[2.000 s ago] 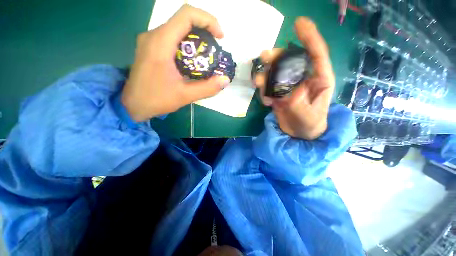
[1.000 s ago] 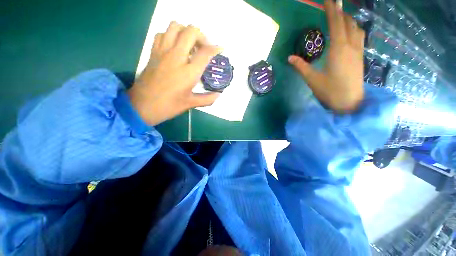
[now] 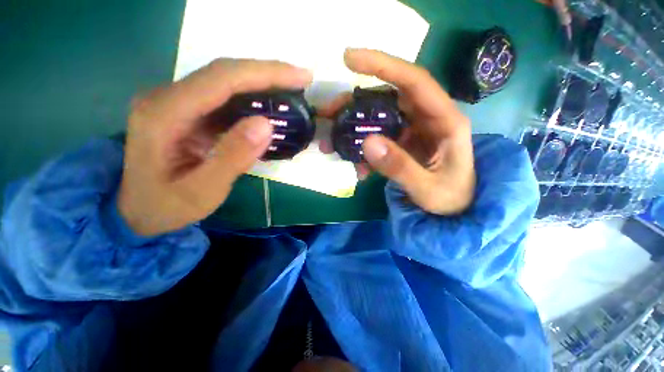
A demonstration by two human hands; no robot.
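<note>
My left hand (image 3: 196,138) holds a round black smartwatch (image 3: 295,129) with a lit menu, its thumb on the left part of the screen. My right hand (image 3: 426,134) holds a second round smartwatch (image 3: 368,120) with a similar lit menu, its thumb on the lower screen. The two watches are side by side above a white paper sheet (image 3: 313,36), not touching. A third smartwatch (image 3: 493,64) with a lit dial face lies on the green mat, right of the paper.
Clear plastic trays (image 3: 557,149) with rows of black watches stand along the right. A thin pinkish pen (image 3: 565,16) lies near the top right. The green mat (image 3: 80,65) extends to the left; its front edge is near my body.
Both menu watches are now in my hands, raised from the paper. My right hand has moved left, away from the dial-face watch, which stays on the mat at the right.
</note>
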